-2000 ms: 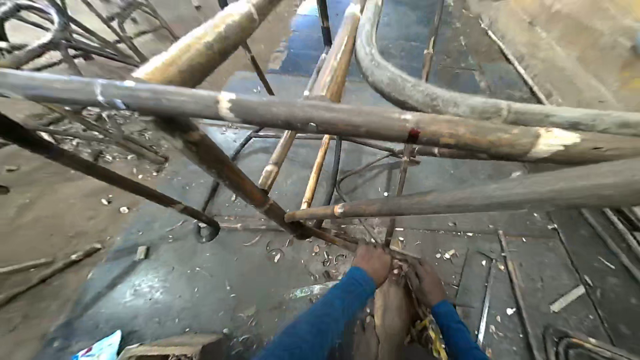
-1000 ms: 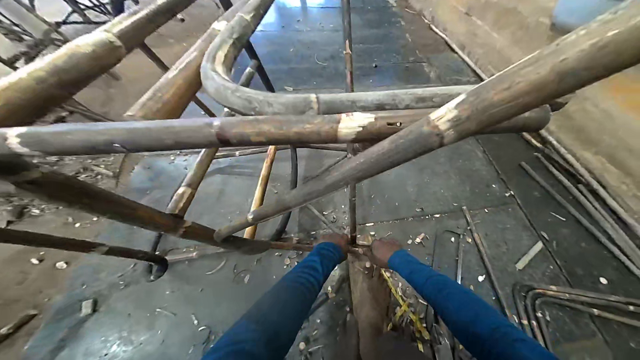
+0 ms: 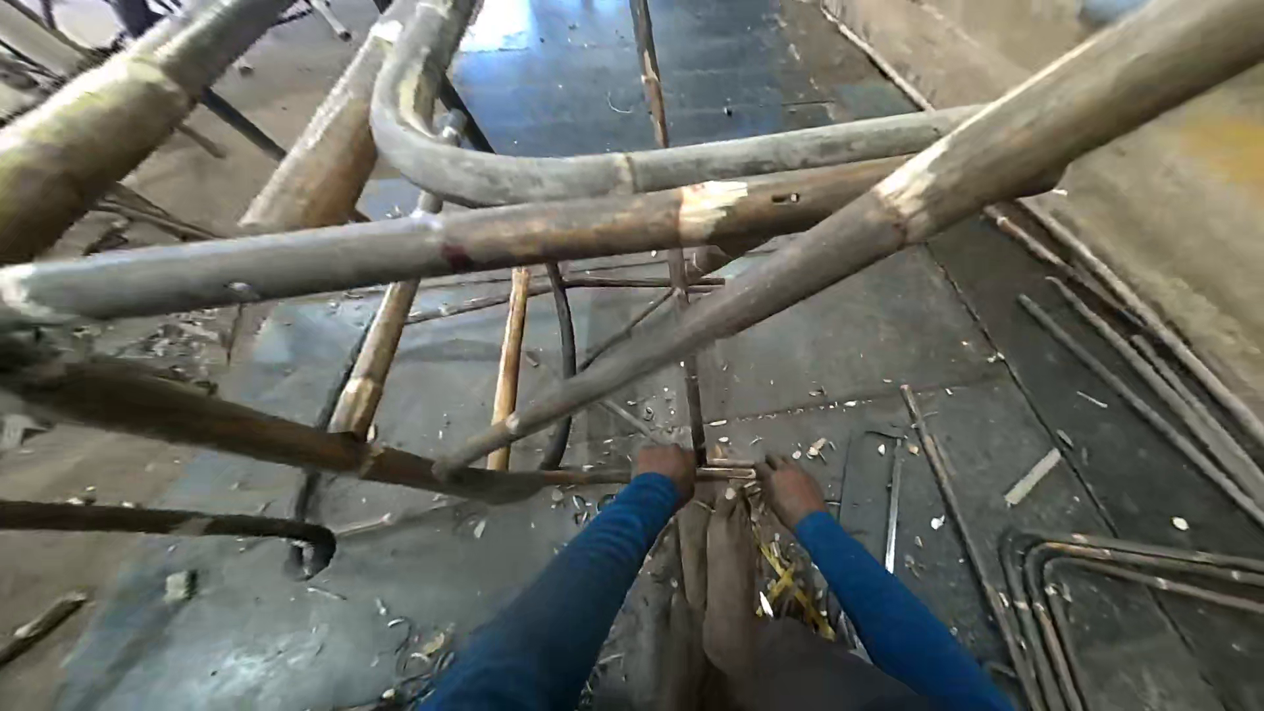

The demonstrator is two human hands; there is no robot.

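A frame of bamboo poles (image 3: 553, 232) stands in front of me, with a bent grey pole (image 3: 513, 178) and a slanting pole (image 3: 790, 267) crossing it. My left hand (image 3: 667, 466) is closed around a thin bamboo rod (image 3: 592, 476) low on the frame, beside an upright dark rod (image 3: 691, 395). Close to the rod's right end, my right hand (image 3: 790, 489) has its fingertips at the split-looking tip; whether it grips the tip is unclear. Below the hands are my bare feet (image 3: 729, 583), near yellow strips (image 3: 785, 588).
Bent thin rods (image 3: 1066, 553) lie on the dark floor at right, near a straight rod (image 3: 963, 533) and a flat strip (image 3: 1033, 477). More poles (image 3: 1155, 395) lie along a low wall (image 3: 1165, 197). Shavings are scattered about. Thick bamboo poles (image 3: 109, 128) rise at upper left.
The view has shifted. Two seconds ago my hands were close together; now the right hand is apart from the left, toward the rod's end. The slanting pole stands more steeply in view.
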